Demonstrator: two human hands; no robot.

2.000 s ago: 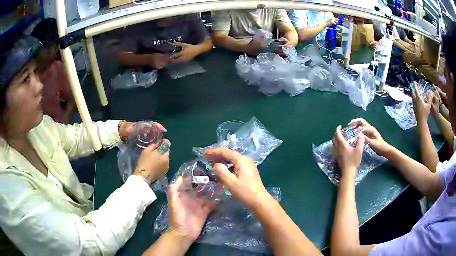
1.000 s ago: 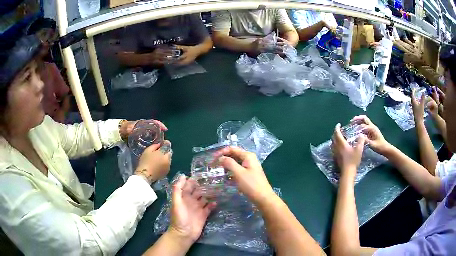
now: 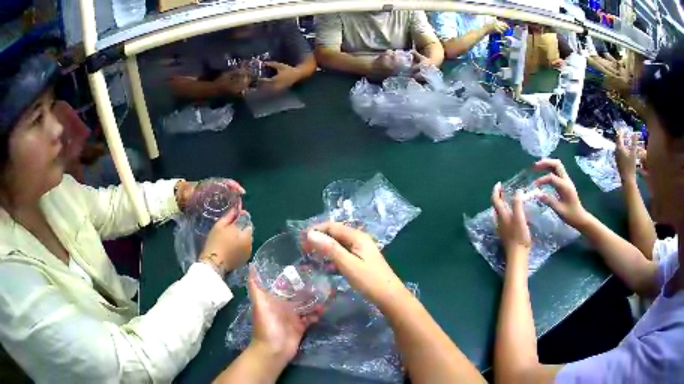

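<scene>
A round clear plastic cup [image 3: 271, 259] with a white centre piece [image 3: 288, 279] is held between my two bare hands above the table. My left hand [image 3: 279, 319] cups it from below, with the thumb at its left rim and the fingers under its right side. My right hand [image 3: 346, 251] pinches its upper right rim with thumb and fingers. Faint red shows near the white piece. A crinkled clear poly bag [image 3: 345, 334] lies below my hands. Another clear cup [image 3: 341, 193] lies with a poly bag [image 3: 391, 206] just beyond my right hand.
A dark green table [image 3: 262, 165] spans the view. A person at left holds a clear cup [image 3: 214, 199]; a person at right holds a clear part [image 3: 523, 187] over a bag. A bag pile [image 3: 420, 109] lies at the back. Pale shelf posts [image 3: 116, 150] stand at left. More people sit opposite.
The cup has turned so its round opening shows, and my left hand has come up from beside it to hold it. The right-hand person's fingers have spread around their clear part.
</scene>
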